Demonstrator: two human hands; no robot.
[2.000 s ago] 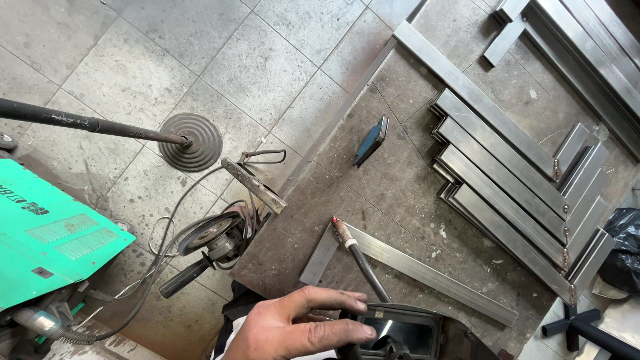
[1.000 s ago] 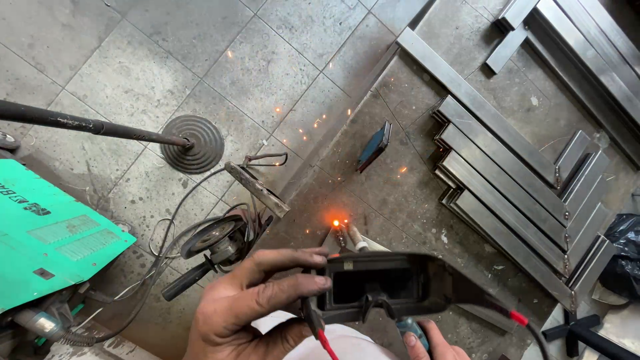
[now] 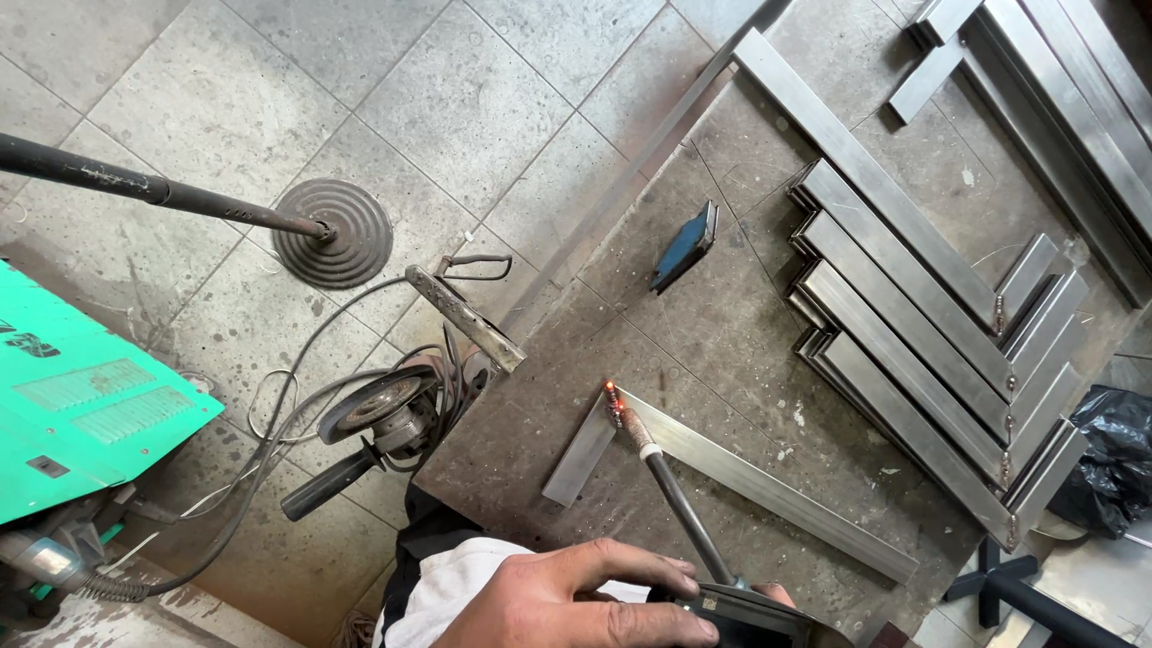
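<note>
My left hand (image 3: 585, 598) grips the edge of a dark welding mask (image 3: 742, 616) at the bottom of the view. Only fingertips of my right hand (image 3: 776, 594) show behind the mask, beside the rear of a welding torch (image 3: 679, 508); its grip is mostly hidden. The torch's nozzle points at the corner where a short steel piece (image 3: 579, 450) meets a long steel bar (image 3: 774, 481) on the metal table (image 3: 693, 351). A small weld bead (image 3: 616, 405) at that corner glows red in spots. A blue magnetic welding square (image 3: 686, 246) lies farther up the table.
Stacked, welded L-shaped steel tubes (image 3: 900, 360) fill the table's right side, with more steel profiles (image 3: 1053, 117) beyond. An angle grinder (image 3: 396, 418) hangs at the left edge near a clamp (image 3: 463, 319). A green welding machine (image 3: 90, 396), a round stand base (image 3: 333, 234) and cables occupy the floor.
Sparks and the bright glow at the corner have gone, leaving small red spots. The mask has moved down, uncovering the torch and the steel pieces; my left hand has moved down with it.
</note>
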